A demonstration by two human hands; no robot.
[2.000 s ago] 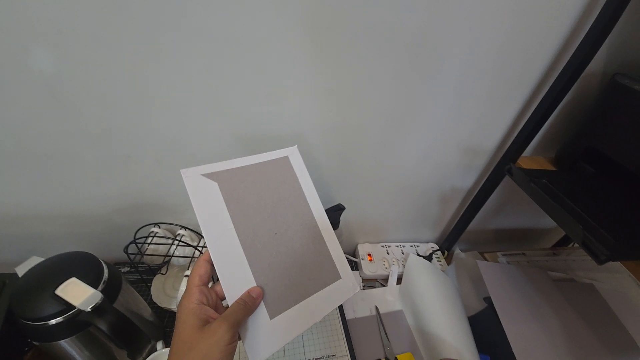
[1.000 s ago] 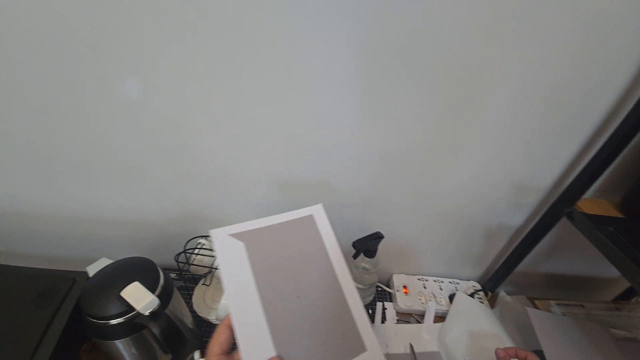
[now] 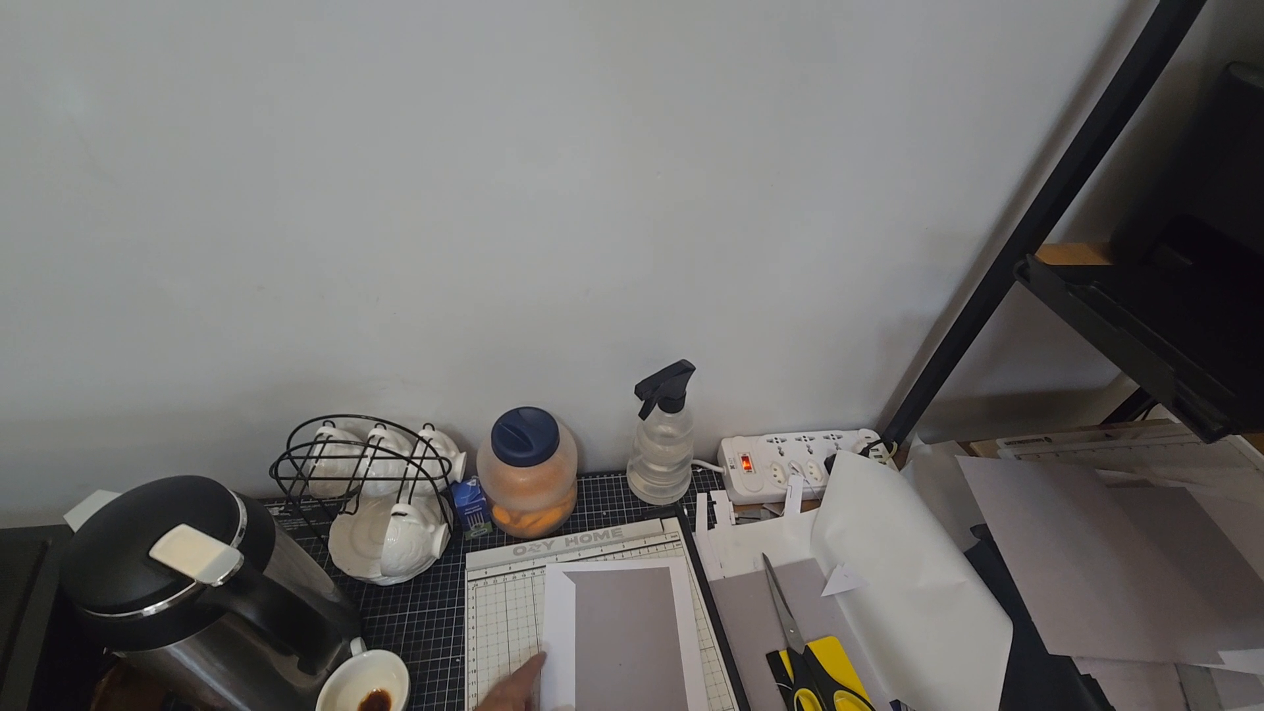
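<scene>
A grey board bordered with white paper (image 3: 632, 632) lies on a gridded paper trimmer (image 3: 504, 602) at the bottom centre. The fingers of my left hand (image 3: 515, 686) touch the board's left edge; the rest of the hand is cut off by the frame. My right hand is out of view. Scissors with yellow and black handles (image 3: 790, 632) lie right of the trimmer, on grey board beside a yellow and black object. A large curled white sheet (image 3: 904, 592) rests to their right.
A steel thermal jug (image 3: 227, 602), a cup with dark residue (image 3: 367, 681), a wire rack of white cups (image 3: 365, 454), a blue-lidded jar (image 3: 528, 474), a spray bottle (image 3: 664, 444) and a power strip (image 3: 790, 464) stand around. A black shelf (image 3: 1145, 326) juts in at right, above grey boards (image 3: 1086, 553).
The white-bordered board, earlier held up in my left hand, now lies on the trimmer. My right hand, seen at the lower right one second ago, has left the view.
</scene>
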